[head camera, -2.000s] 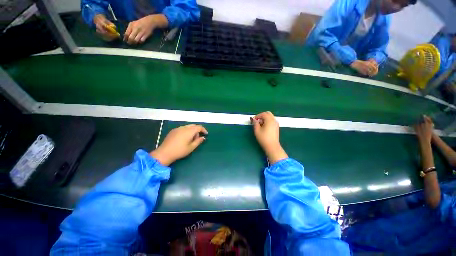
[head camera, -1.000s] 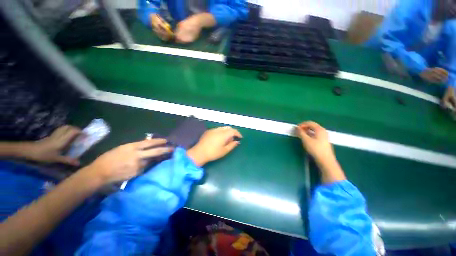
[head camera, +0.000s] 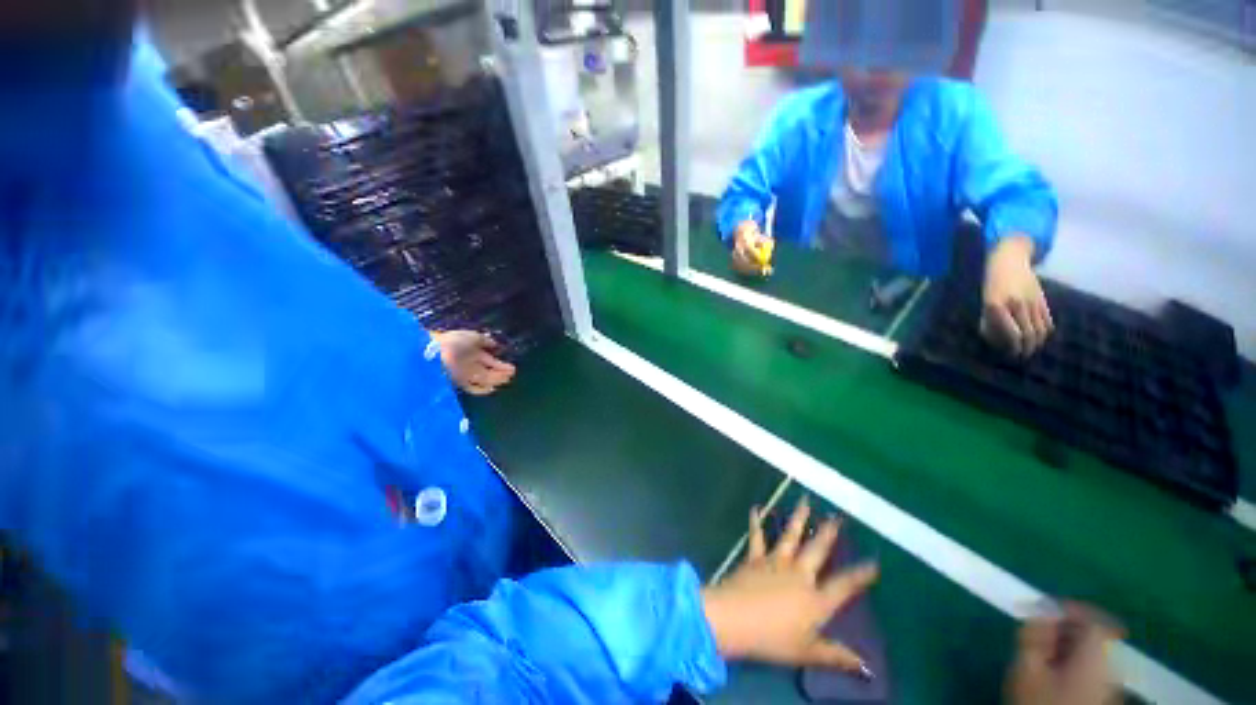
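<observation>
My left hand (head camera: 788, 602) is open, palm down with fingers spread, over a dark smartphone (head camera: 851, 645) lying on the green bench. The hand hides part of the phone. My right hand (head camera: 1069, 658) is blurred and cut off by the bottom edge, at the white strip; its fingers look curled, and whether they hold a small part cannot be told. Round black parts (head camera: 799, 349) lie spaced along the green belt, another (head camera: 1051, 452) beside the black blister tray (head camera: 1088, 379).
A person in a blue smock (head camera: 248, 372) stands close at the left, one hand (head camera: 475, 362) at the bench edge. A tall black tray stack (head camera: 413, 207) is behind. Opposite, a worker holds a yellow-handled tool (head camera: 762, 256) and reaches over the tray. Metal posts (head camera: 540, 179) rise by the belt.
The view has swung left. My left hand has opened and spread over the phone. The person at the left now stands upright, and the pale phone is no longer in view.
</observation>
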